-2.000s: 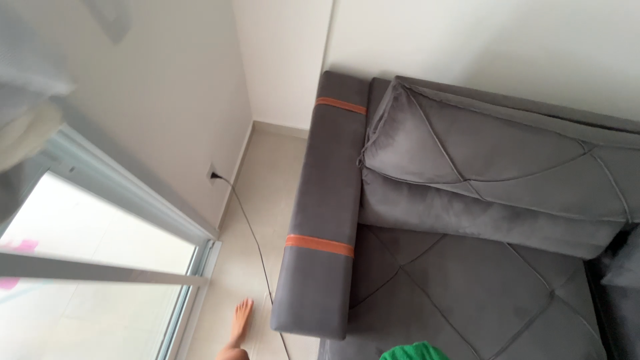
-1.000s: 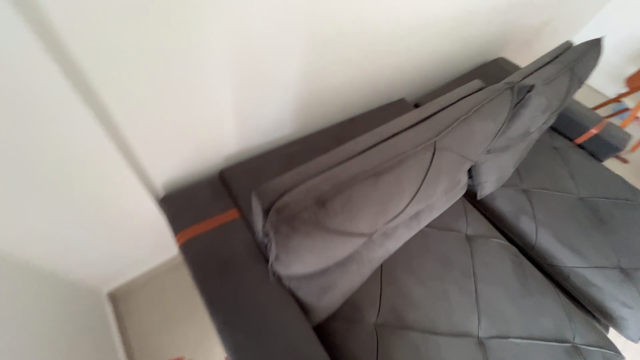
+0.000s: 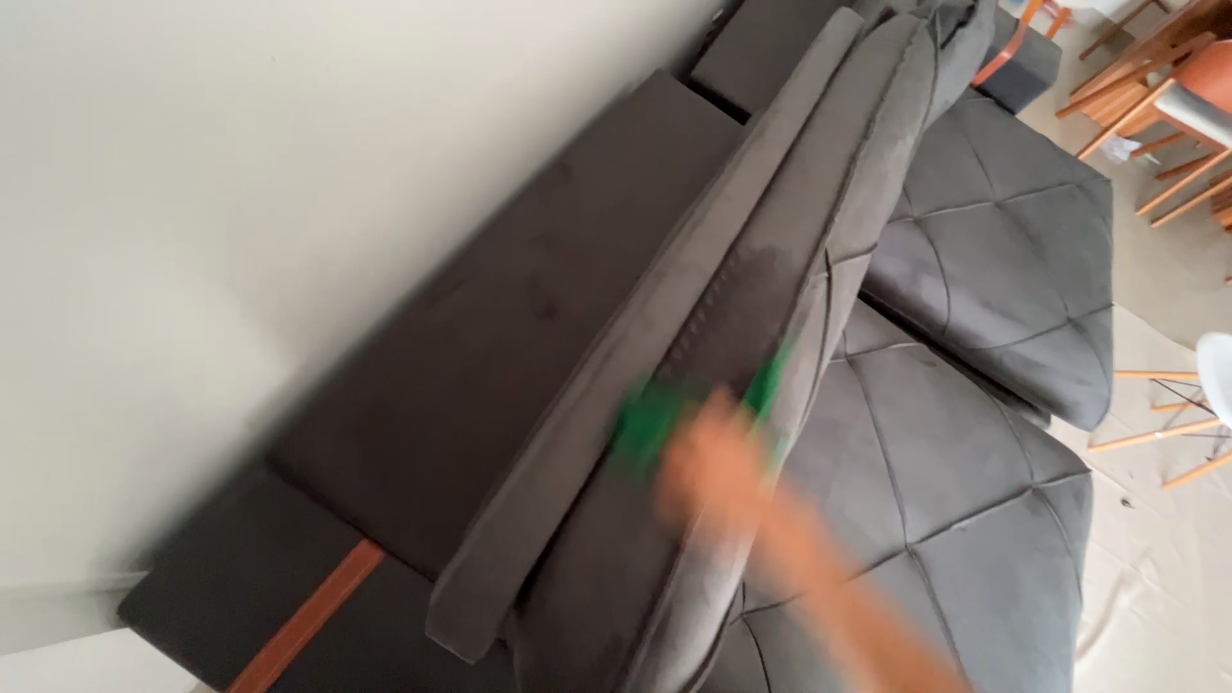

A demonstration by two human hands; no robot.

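Observation:
My right hand (image 3: 717, 462), blurred by motion, reaches in from the lower right and is closed on a green cloth (image 3: 650, 423). The cloth lies against the top of a grey sofa back cushion (image 3: 741, 289), and part of it shows on either side of my fingers. Darker marks show on the fabric just above it. Behind the cushion runs the flat dark top of the sofa's backrest (image 3: 520, 318). My left hand is not in view.
A white wall (image 3: 241, 192) borders the sofa's back. Tufted seat cushions (image 3: 914, 462) lie to the right. An orange strap (image 3: 308, 616) crosses the near armrest. Wooden chairs (image 3: 1193, 106) and a white chair (image 3: 1218, 371) stand on the pale floor.
My right hand, not visible one second ago, has come onto the back cushion with the green cloth. The view has swung right and closer to the sofa's back.

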